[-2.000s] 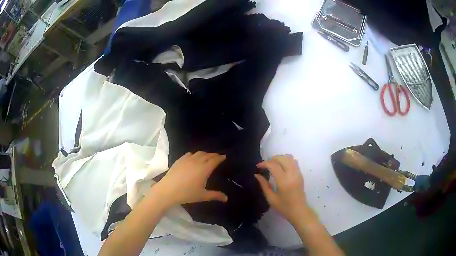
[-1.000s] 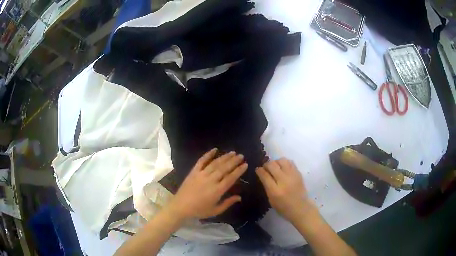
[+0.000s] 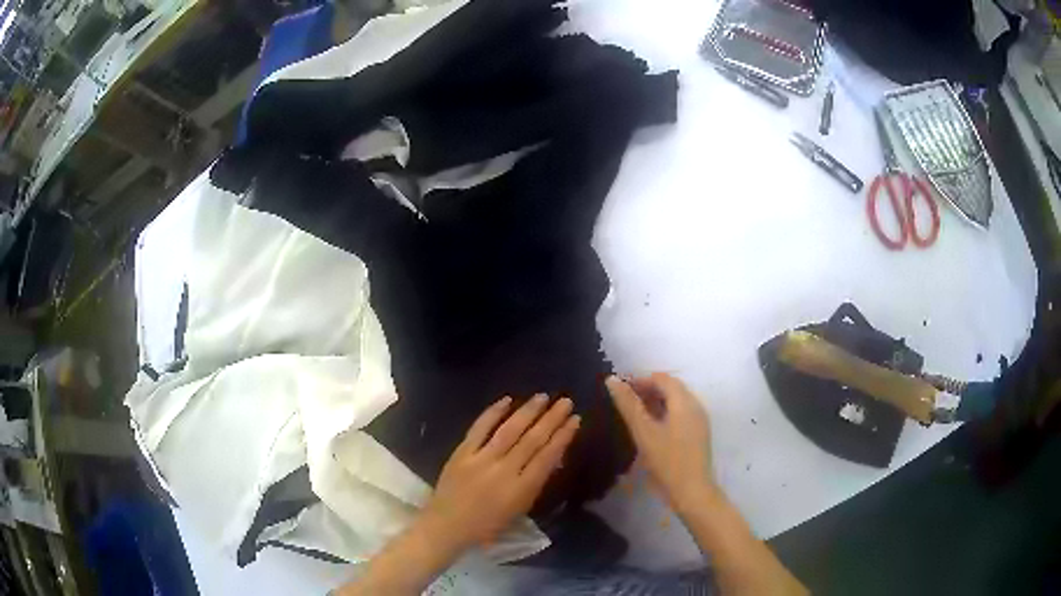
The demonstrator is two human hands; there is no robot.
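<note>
The black garment (image 3: 489,256) lies spread on the white table, with ragged edges on its right side. Its white lining (image 3: 268,303) spreads out to the left, partly crumpled. My left hand (image 3: 503,466) lies flat on the lower part of the black cloth, fingers a little spread, holding nothing. My right hand (image 3: 669,437) is at the cloth's right edge, thumb and index finger close to the edge; whether they pinch it is hard to tell.
The steam iron (image 3: 844,384) rests at the right. Red-handled scissors (image 3: 903,212), a silver iron-shaped plate (image 3: 940,146), snips (image 3: 826,161) and a metal tray (image 3: 766,44) lie at the upper right. More black cloth (image 3: 919,35) lies behind. A blue strip (image 3: 285,58) shows at the upper left.
My left hand has moved down and now lies flatter on the cloth. My right hand stays by the right edge. The small white marks on the lower black cloth no longer show.
</note>
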